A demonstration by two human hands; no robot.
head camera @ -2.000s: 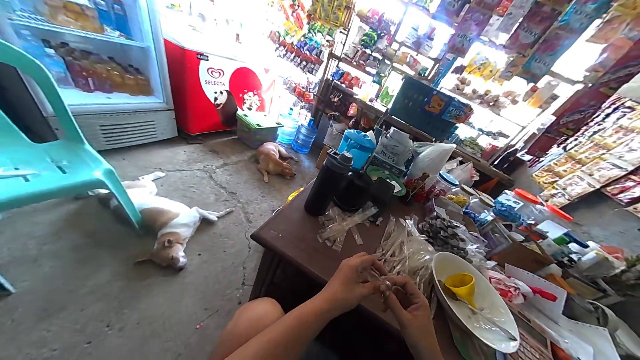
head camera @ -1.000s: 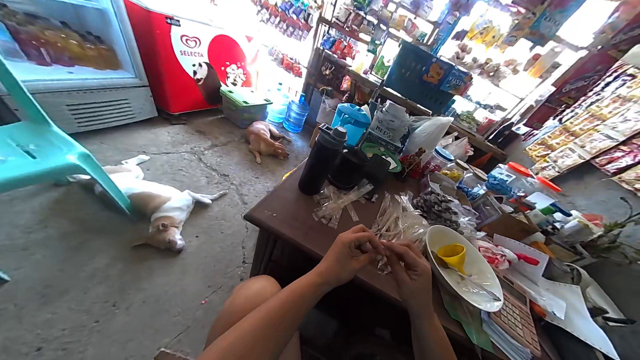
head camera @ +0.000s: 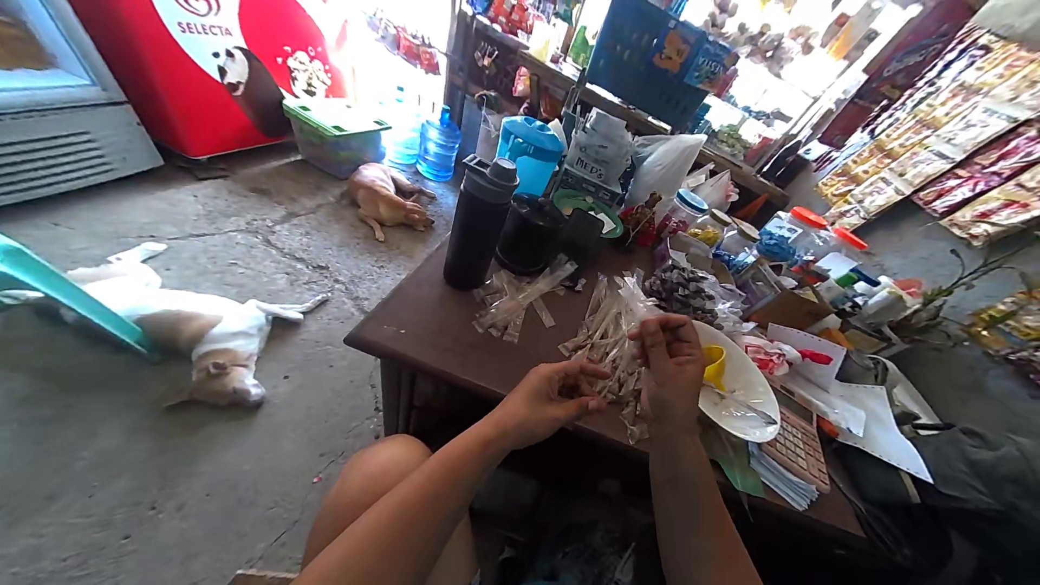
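My left hand [head camera: 556, 398] is over the near edge of the brown table [head camera: 406, 325], fingers curled with thumb and fingertips near each other; whether anything is between them cannot be told. My right hand [head camera: 670, 361] is raised beside the plate, its fingers bent at a pile of narrow clear plastic strips or sachets [head camera: 609, 333]; what it pinches is unclear. A smaller group of similar strips [head camera: 520, 296] lies by a black tumbler [head camera: 479, 223]. On the right, a white oval plate [head camera: 751, 382] holds a yellow funnel or scoop [head camera: 714, 367] and a clear plastic piece.
Behind the strips are a dark mug [head camera: 530, 231], a blue pitcher [head camera: 528, 150] and lidded jars [head camera: 792, 227]. A calculator [head camera: 800, 443] and papers [head camera: 877, 418] lie at right. Two dogs [head camera: 223, 329] [head camera: 386, 199] lie on the floor, by a green chair leg [head camera: 73, 301] and a lidded bin [head camera: 333, 134].
My hands, close together a second ago, are now apart, with the right one up by the strips and plate. The view has shifted somewhat.
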